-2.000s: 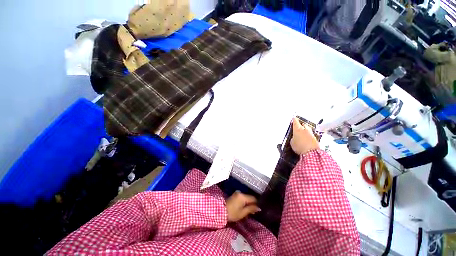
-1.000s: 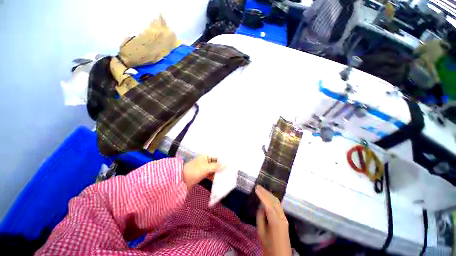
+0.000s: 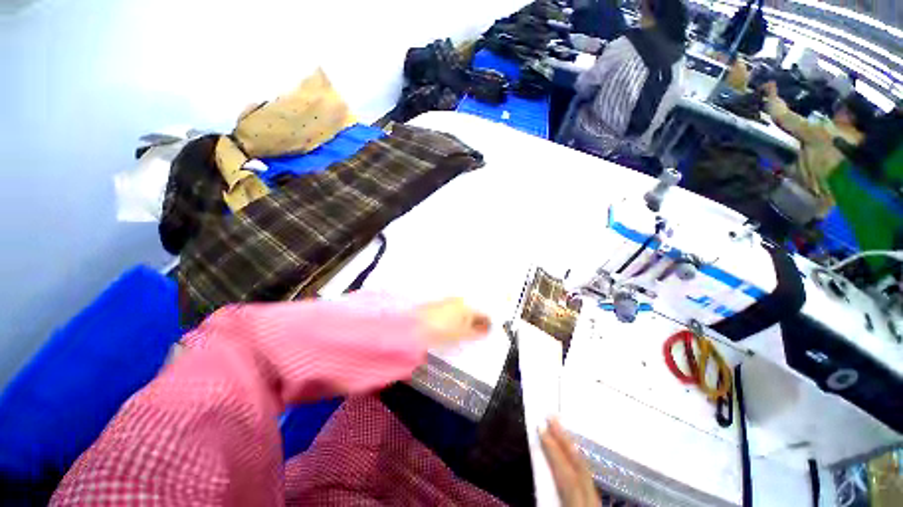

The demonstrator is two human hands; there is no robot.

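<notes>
The plaid band (image 3: 550, 302) lies with its far end at the needle and presser foot (image 3: 619, 297) of the white sewing machine (image 3: 703, 282). A long white strip (image 3: 541, 381) lies lengthwise over the band and runs down past the table's front edge. My left hand (image 3: 457, 323) is blurred, just left of the strip's upper end, with fingers curled; whether it holds anything is unclear. My right hand (image 3: 569, 465) is at the strip's lower part, fingertips at its right edge, cut off by the picture's bottom; its grip is hidden.
Folded plaid panels (image 3: 327, 203) lie at the table's left, with tan dotted fabric (image 3: 292, 117) behind. Red and yellow scissors (image 3: 701, 364) lie right of the needle. A blue bin (image 3: 89, 361) stands at lower left. People (image 3: 629, 84) sit at tables behind.
The white strip has moved right, from the table's front edge onto the plaid band. My left hand has moved right towards the needle. My right hand has shifted slightly right and down.
</notes>
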